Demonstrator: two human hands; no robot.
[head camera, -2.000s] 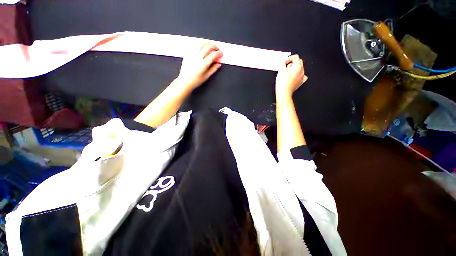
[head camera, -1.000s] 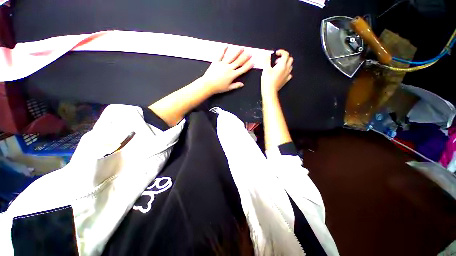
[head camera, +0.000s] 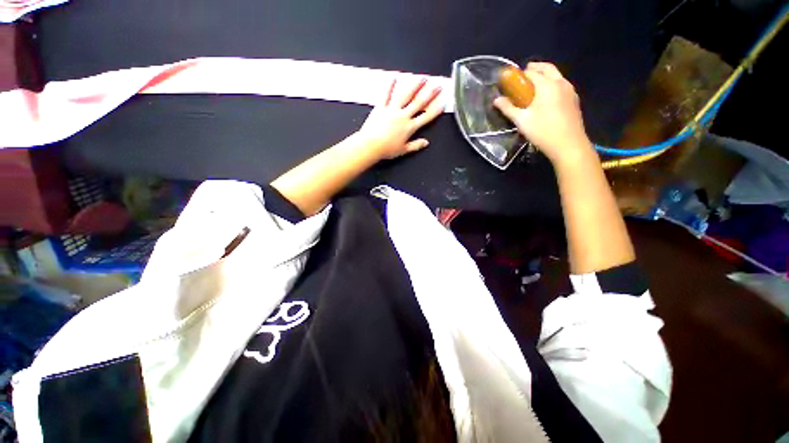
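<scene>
A long pale pink fabric strip (head camera: 285, 76) lies across the black ironing table (head camera: 234, 125), with its left part turned over and wider. My left hand (head camera: 400, 119) lies on the strip near its right end, fingers spread, pressing it from above. My right hand (head camera: 547, 108) grips the orange handle of the steam iron (head camera: 484, 99). The iron's silver plate covers the strip's right end, just right of my left fingertips. Whether the plate touches the cloth cannot be told.
Blue and yellow hoses (head camera: 666, 143) run from the iron to the upper right. A brown worn board (head camera: 683, 86) stands at the right. A maroon padded surface (head camera: 26, 186) is at the left, with a blue lattice basket (head camera: 95, 247) below. Pink-white cloth (head camera: 26, 7) lies top left.
My right hand has let go of the strip's right end and taken the iron, bringing it left from its brown rest onto the strip's end. My left hand stays on the strip.
</scene>
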